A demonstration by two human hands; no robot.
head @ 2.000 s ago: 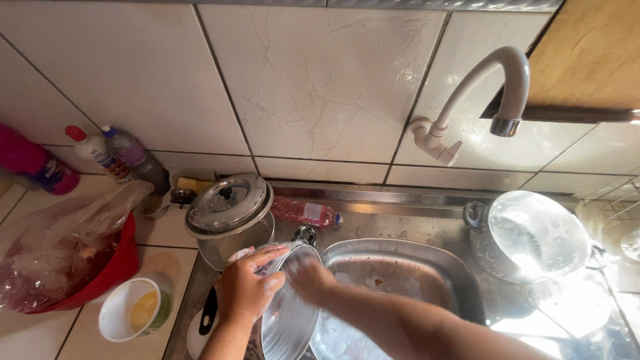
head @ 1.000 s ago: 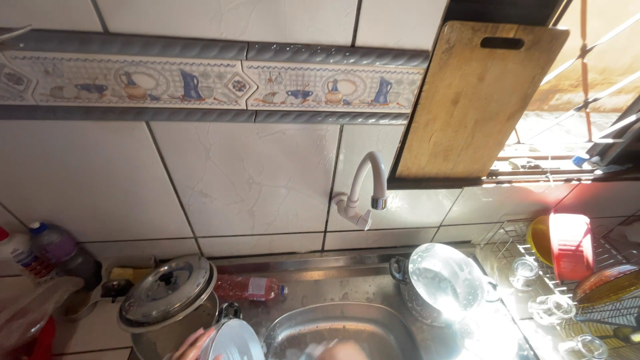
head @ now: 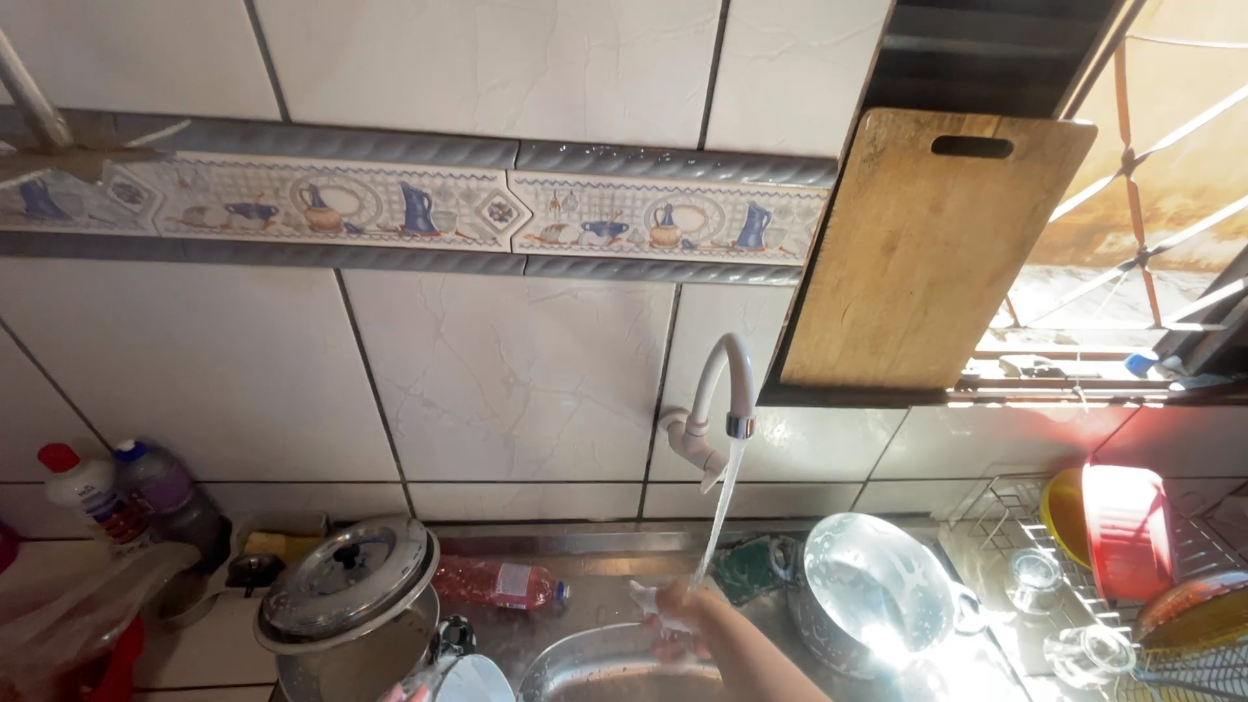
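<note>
Water runs from the white wall faucet (head: 726, 390) onto my right hand (head: 680, 606), which is over the back rim of the steel sink basin (head: 575, 651). Something whitish shows at its fingertips; whether it is foam or a held thing I cannot tell. At the bottom edge, the fingertips of my left hand (head: 414, 692) are at the side of a light-coloured metal vessel (head: 473, 680), mostly cut off by the frame. A lidded aluminium pot (head: 356, 624) stands left of it. Behind lies a red plastic bottle (head: 497, 582).
A soapy aluminium pot (head: 868, 595) stands right of the basin, beside a green scouring pad (head: 746, 568). Farther right is a wire dish rack (head: 1082, 595) with glasses and a red container (head: 1131, 531). A wooden cutting board (head: 926, 253) leans by the window. Bottles (head: 166, 497) stand at left.
The faucet is running now; no stream showed before. My right hand has moved from the vessel to the water. The view has tilted up.
</note>
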